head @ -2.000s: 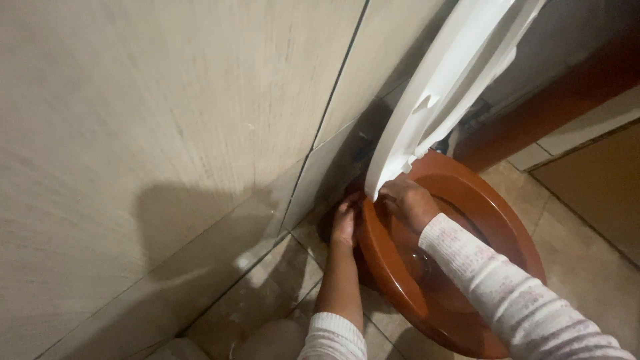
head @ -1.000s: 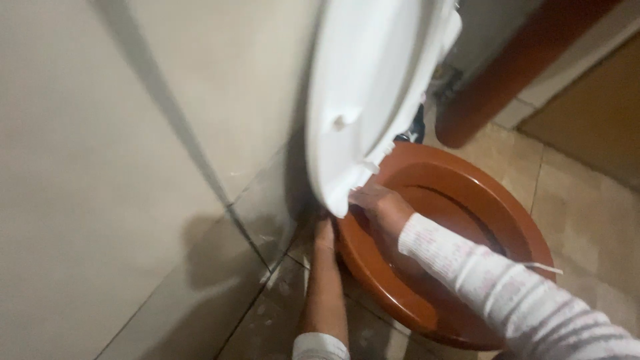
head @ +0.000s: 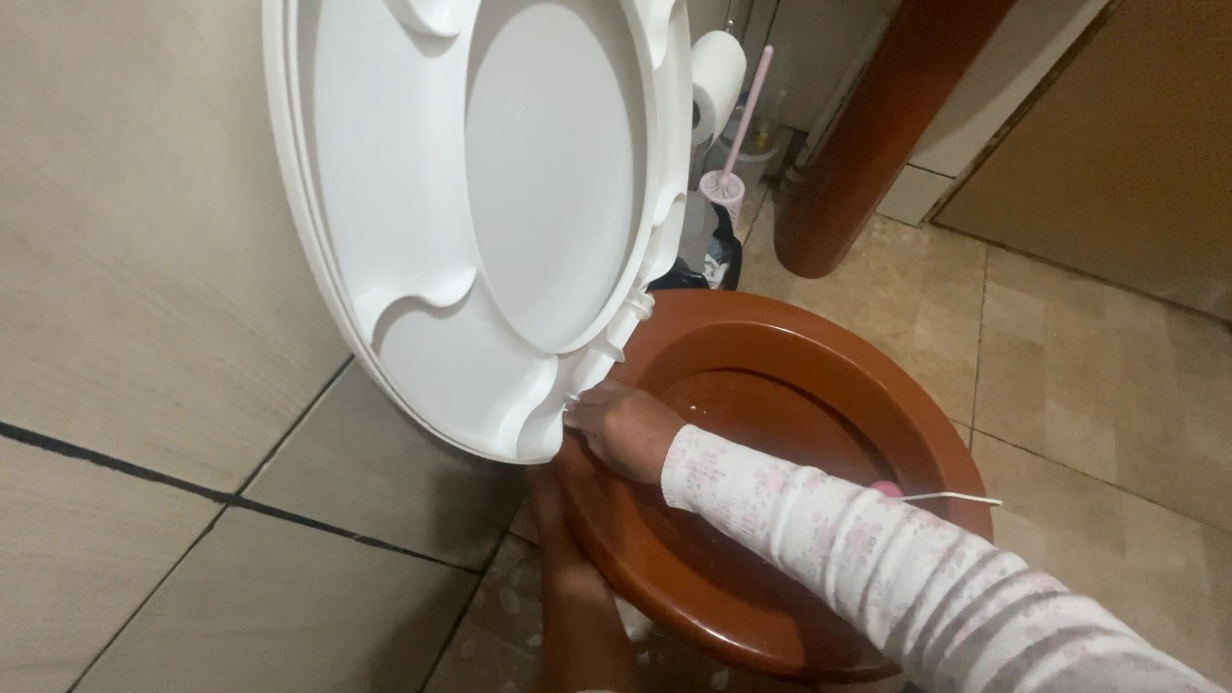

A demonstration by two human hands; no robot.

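Note:
A white plastic toilet seat with its lid (head: 414, 192) stands tilted up against the tiled wall, above a brown toilet bowl (head: 924, 433). My right hand (head: 626, 428), in a white flowered sleeve, is at the seat's lower hinge edge, over the bowl's rim; its fingertips are partly hidden, and a small pale piece shows beside them. My left hand (head: 544, 486) reaches up from below, outside the bowl, and its fingers are hidden behind the seat's lower end. A pink item (head: 885, 490) with a thin white strip lies by the bowl's far rim, partly behind my right sleeve.
Beyond the seat are a toilet paper roll (head: 719, 82), a pink toilet brush (head: 749, 115) in its holder and a black bin (head: 729, 255). A thick brown pipe (head: 866, 144) meets the tiled floor (head: 1088, 404) near a brown panel (head: 1107, 154). The tiled wall is close at left.
The view has moved closer and turned toward the seat's underside. Both hands stay near the seat's lower end; my left hand's fingers, visible two seconds ago, are now hidden.

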